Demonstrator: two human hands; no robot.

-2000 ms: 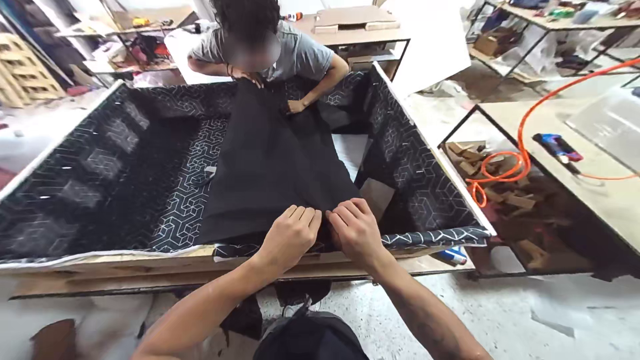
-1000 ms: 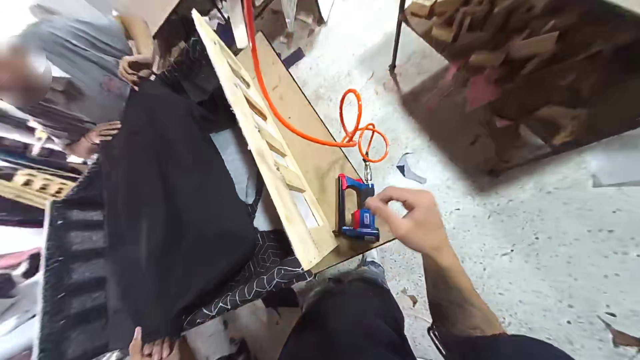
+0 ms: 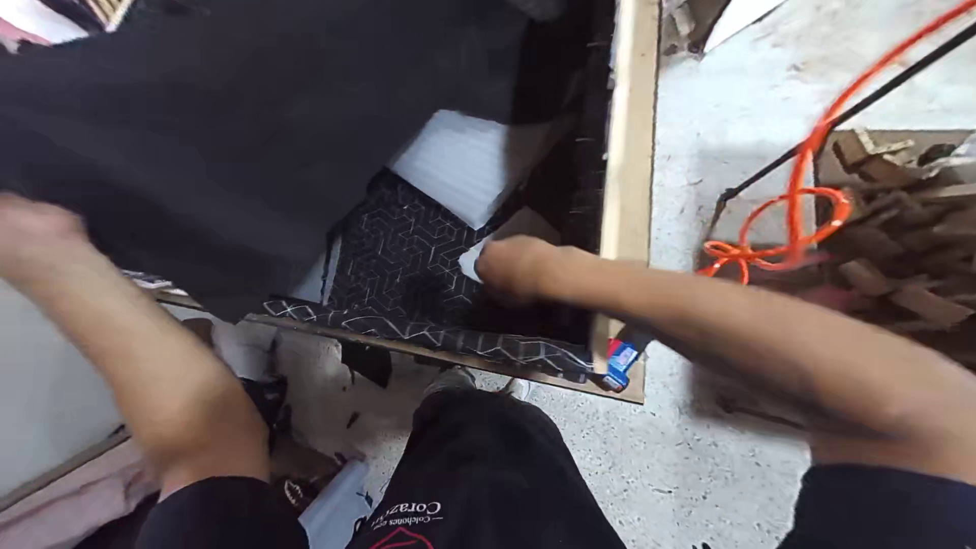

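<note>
A large sheet of black fabric (image 3: 252, 137) lies across a wooden frame (image 3: 631, 137) lined with dark patterned fabric (image 3: 404, 244). My left hand (image 3: 38, 232), blurred at the left edge of view, is over or against the black sheet's near left part; its fingers are hidden. To the right of the sheet, my right hand (image 3: 518, 267) is curled above the patterned fabric, beside a small white patch. Whether it holds anything does not show. A blue and red pneumatic stapler (image 3: 621, 364) rests at the frame's near right corner, partly hidden under my right forearm.
An orange air hose (image 3: 797, 183) loops at the right, near a dark metal bar (image 3: 785, 156). Wood offcuts (image 3: 900, 252) are piled beyond it. Speckled floor (image 3: 717, 450) shows beside the frame, and pinkish cloth (image 3: 91, 496) lies at lower left.
My right hand has moved from beside the stapler to above the patterned fabric inside the frame. The view has swung, and the other person seen earlier is out of it.
</note>
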